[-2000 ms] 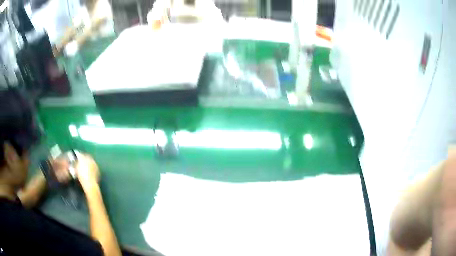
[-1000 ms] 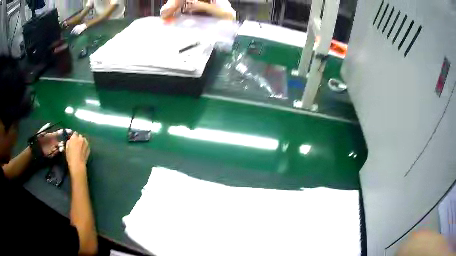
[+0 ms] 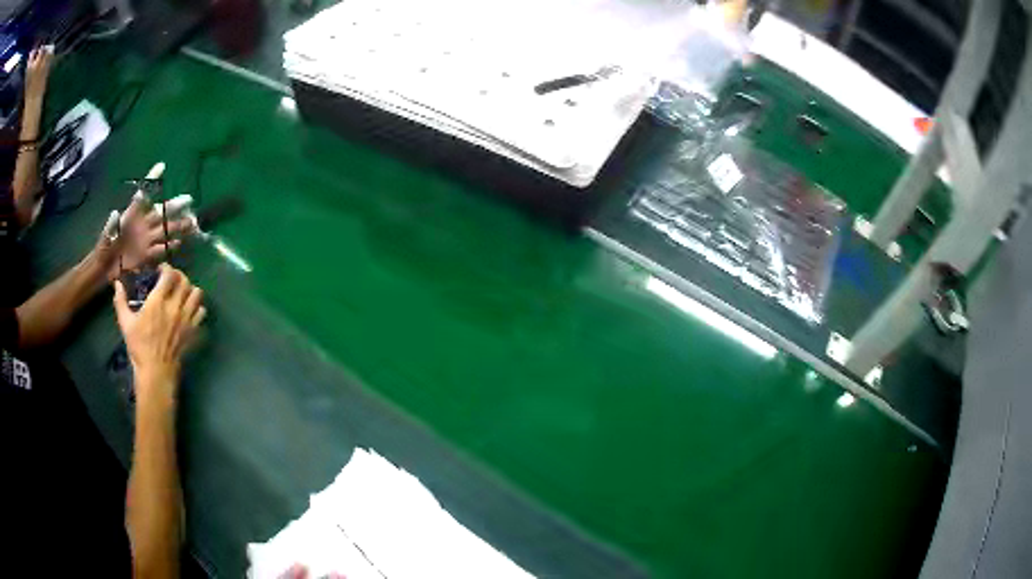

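Note:
A white foam sheet (image 3: 396, 526) with a ragged edge lies at the bottom of the view, with a thin dark line on it. A little skin, seemingly fingertips of my left hand (image 3: 303, 572), shows over the foam at the bottom edge. The rest of that hand is cut off, so its grip cannot be told. My right hand is out of the picture.
At left, a person in black holds a black phone middle frame (image 3: 140, 285) in both hands. A black stack under white sheets (image 3: 464, 79), with a pen on top, stands beyond the green surface. Clear plastic trays or bags (image 3: 747, 226) and grey posts are at right.
The view has swung left and tilted. The blurred skin at the lower right is gone, and fingertips show over the foam. The frame lying on the green surface is no longer seen there.

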